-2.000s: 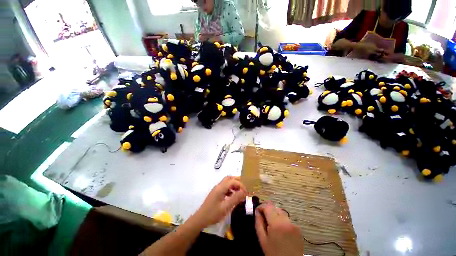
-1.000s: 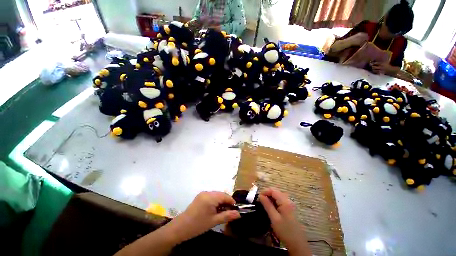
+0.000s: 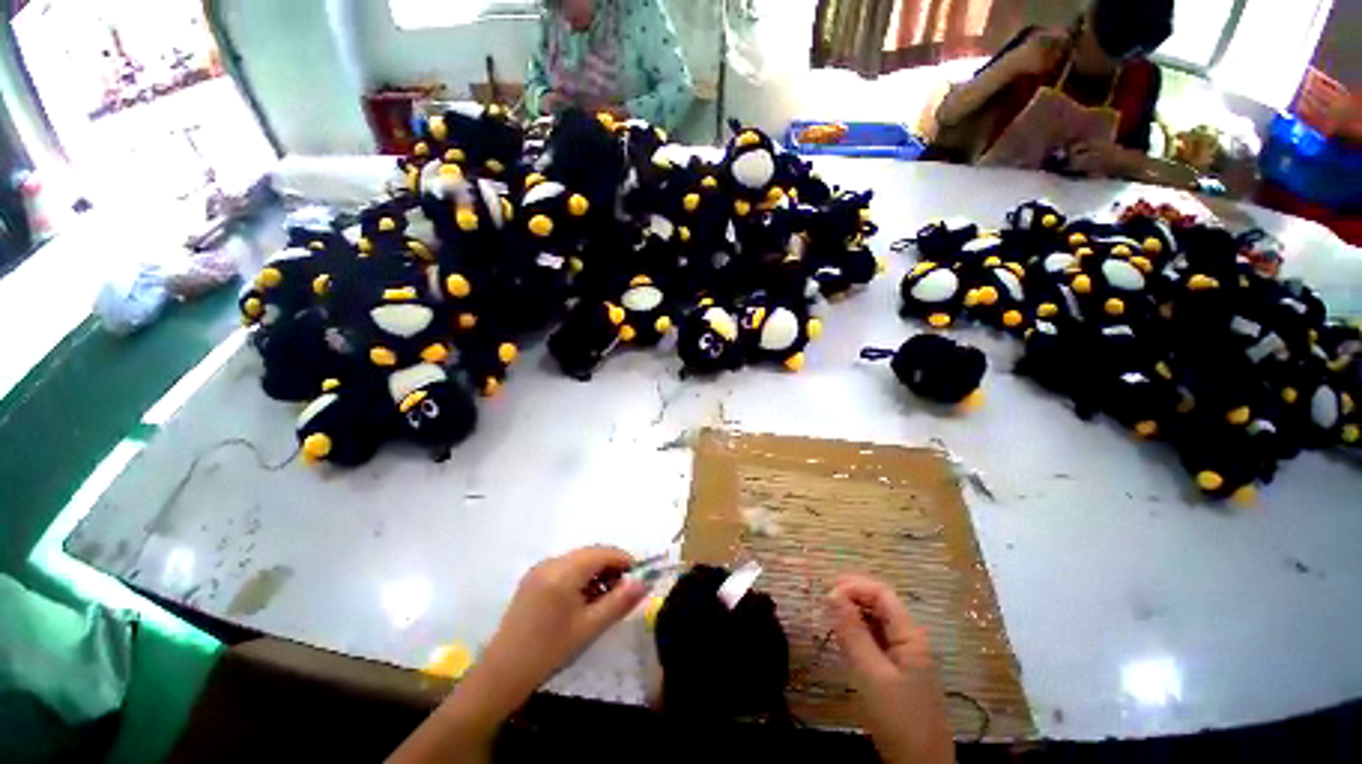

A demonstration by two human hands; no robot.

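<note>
A black plush penguin (image 3: 720,645) stands at the left edge of the cardboard pad (image 3: 859,523), with a white label (image 3: 739,584) on top and a bit of yellow at its left side. My left hand (image 3: 575,600) is left of the plush, shut on slim silver thread snips (image 3: 651,569) whose tips point toward the label. My right hand (image 3: 881,627) is right of the plush, over the cardboard, with its fingertips pinched on what looks like thin dark thread. No needle can be made out. Black thread (image 3: 971,708) also trails on the pad's near right part.
A large penguin pile (image 3: 515,284) lies at the back left and another pile (image 3: 1165,321) at the right. A single penguin (image 3: 938,369) lies between them on the white table (image 3: 560,470). A yellow patch (image 3: 448,660) is at the near edge. Two people sit across the table.
The snips that lay on the table left of the cardboard are now in my left hand. My hands have moved apart, off the plush, the right one to the right.
</note>
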